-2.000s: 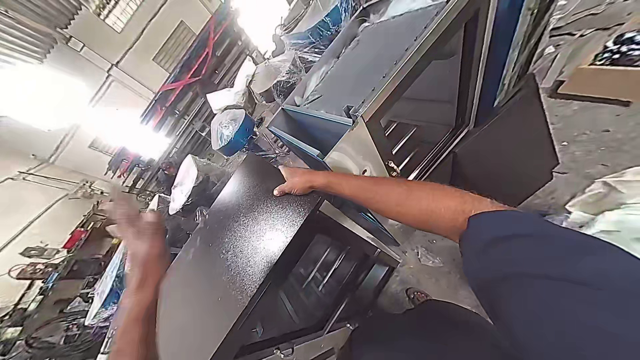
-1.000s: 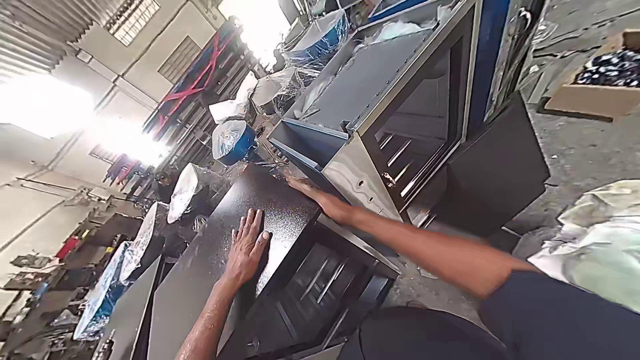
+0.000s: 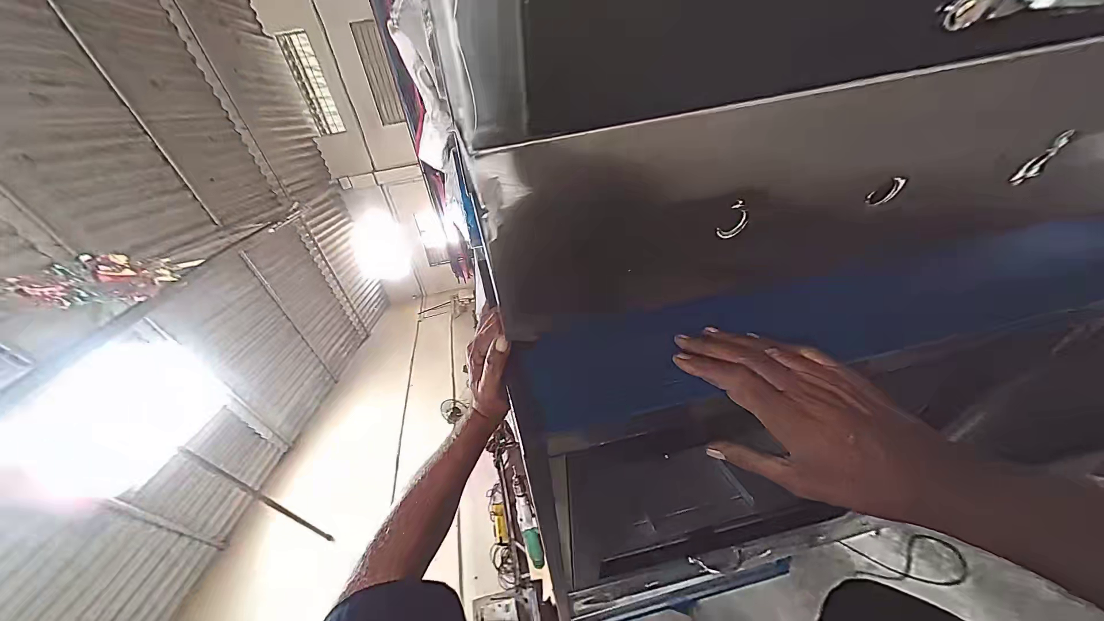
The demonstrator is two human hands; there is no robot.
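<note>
A large dark metal cabinet (image 3: 621, 259) fills the right half of the head view, very near the camera. Its upper band has several round or slanted openings, and a blue band (image 3: 604, 371) runs below them. My left hand (image 3: 489, 362) lies against the cabinet's left edge, thumb up, its palm side partly hidden. In front of the blue band is my right hand (image 3: 785, 405), fingers spread and pointing left, holding nothing; whether it touches the surface cannot be told. Beneath it shows a recessed dark panel (image 3: 655, 500) in a metal frame.
Corrugated roofing (image 3: 129, 112) and bright light openings appear at the left. A green and white tool (image 3: 529, 530) and a yellow object (image 3: 498, 520) are beyond the cabinet's edge. A looped cable (image 3: 927, 556) lies on the floor at bottom right.
The view has swung strongly and come close to a cabinet face. My left hand, earlier flat on a dark panel's top, is now at a cabinet edge; my right hand is off the panel's far edge.
</note>
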